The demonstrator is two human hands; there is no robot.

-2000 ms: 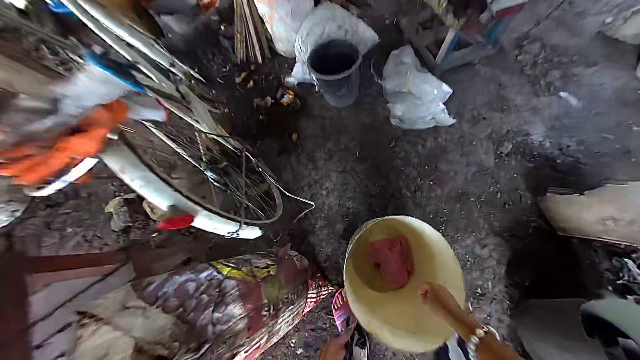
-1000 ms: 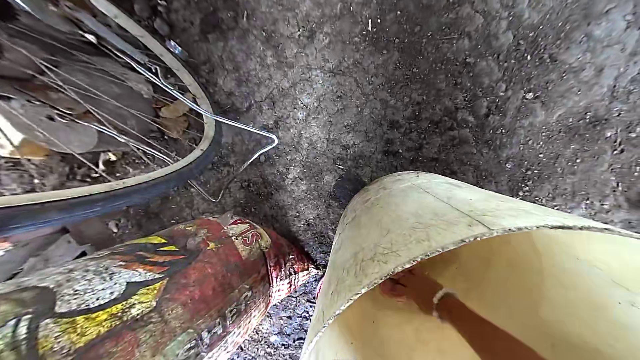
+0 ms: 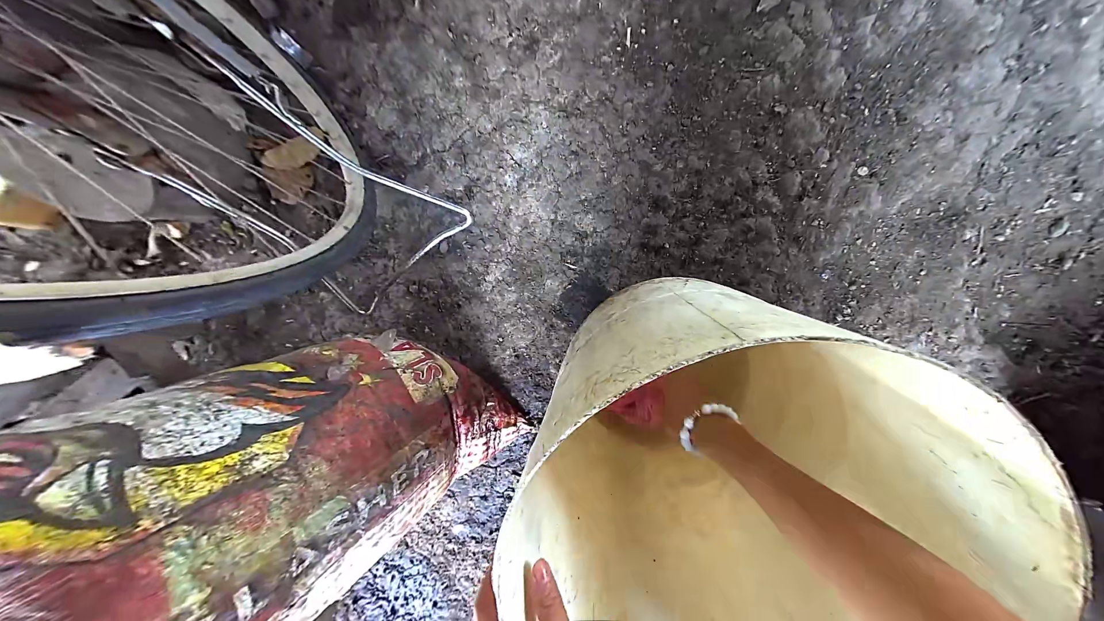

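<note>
A large cream plastic bucket (image 3: 828, 535) fills the lower right, tilted with its mouth toward me. My right arm, with a white bead bracelet (image 3: 709, 416) at the wrist, reaches deep inside. At the bottom of the bucket my right hand (image 3: 677, 405) is in shade by a pinkish-red piece, perhaps a cup or scoop (image 3: 638, 405); its fingers are hardly seen, so the hold is unclear. Only the fingers of my left hand (image 3: 530, 591) show, at the lower edge of the view, over the near left rim of the bucket.
To the bucket's left lies a full, printed red and yellow woven sack (image 3: 345, 466). Above the sack is a bicycle wheel (image 3: 198, 289) with a bent metal wire stand (image 3: 431, 203) sticking out from it. Bare dark soil (image 3: 690, 129) surrounds them.
The view has come much nearer to the bucket since two seconds ago. My right hand has gone from above the bucket's mouth down into it. My left fingers now show at the rim.
</note>
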